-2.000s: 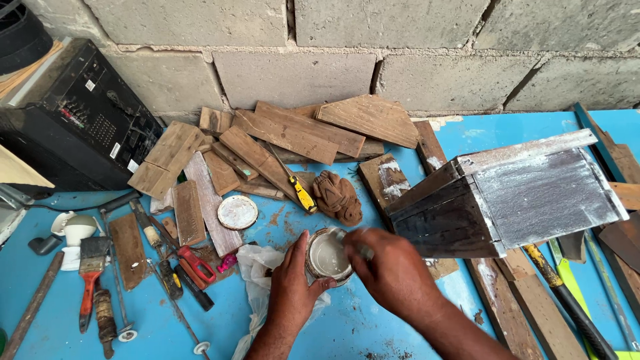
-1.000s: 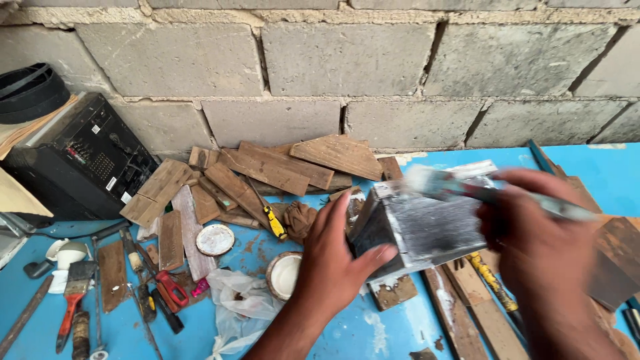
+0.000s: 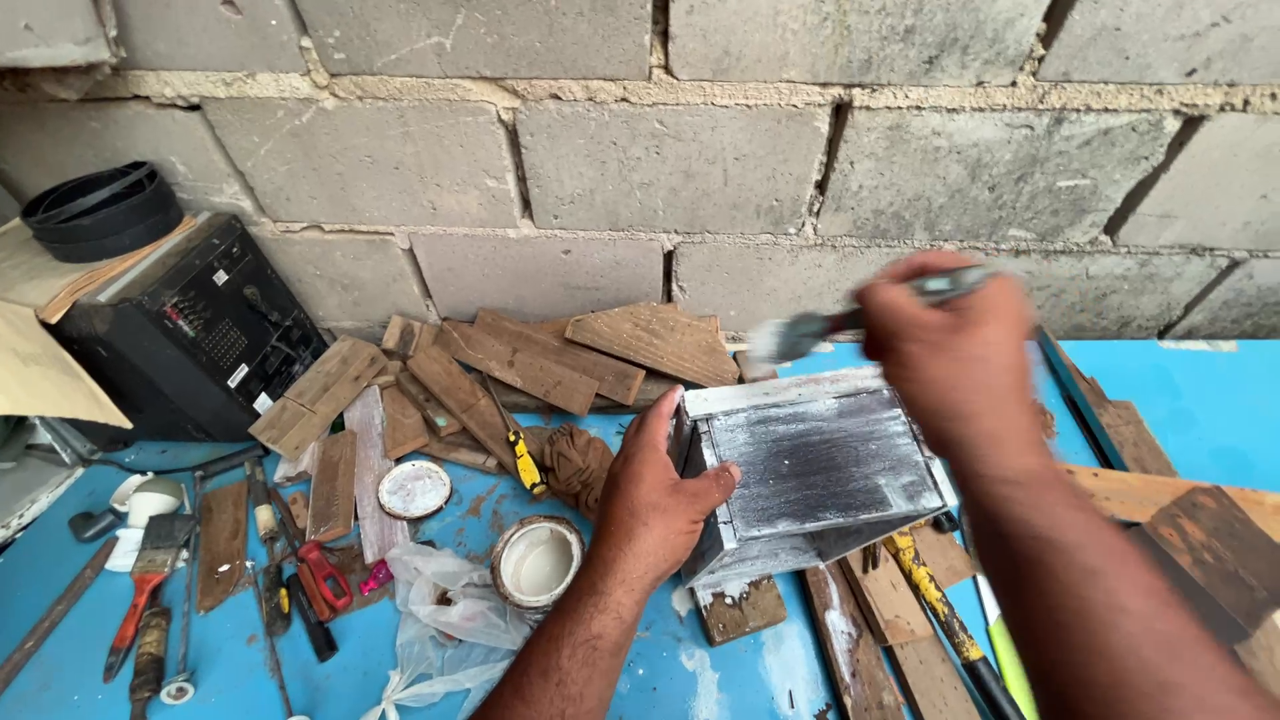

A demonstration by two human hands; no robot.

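Note:
My left hand (image 3: 660, 490) grips the left side of a dark wooden box (image 3: 815, 465) streaked with white paint, its thumb on the near face. Above the box's top right edge, my right hand (image 3: 945, 350) holds a paintbrush (image 3: 800, 335) whose white-loaded bristles point left and are blurred; they do not touch the box. An open tin of white paint (image 3: 538, 563) stands left of my left forearm. Its paint-covered lid (image 3: 415, 489) lies farther back to the left. The box rests above wood scraps on the blue table (image 3: 660, 650).
Wood offcuts (image 3: 530, 365) are piled against the block wall (image 3: 590, 170). A yellow-handled tool (image 3: 526, 462), a crumpled brown cloth (image 3: 570, 465) and a plastic bag (image 3: 450, 610) lie nearby. At left are a red-handled brush (image 3: 150, 575) and a black electronic unit (image 3: 200, 330). Planks (image 3: 1190, 490) lie at right.
My left hand has gone from the paint tin to the box. My right hand, earlier at the tin, now holds the brush above the box. The box has been turned and moved.

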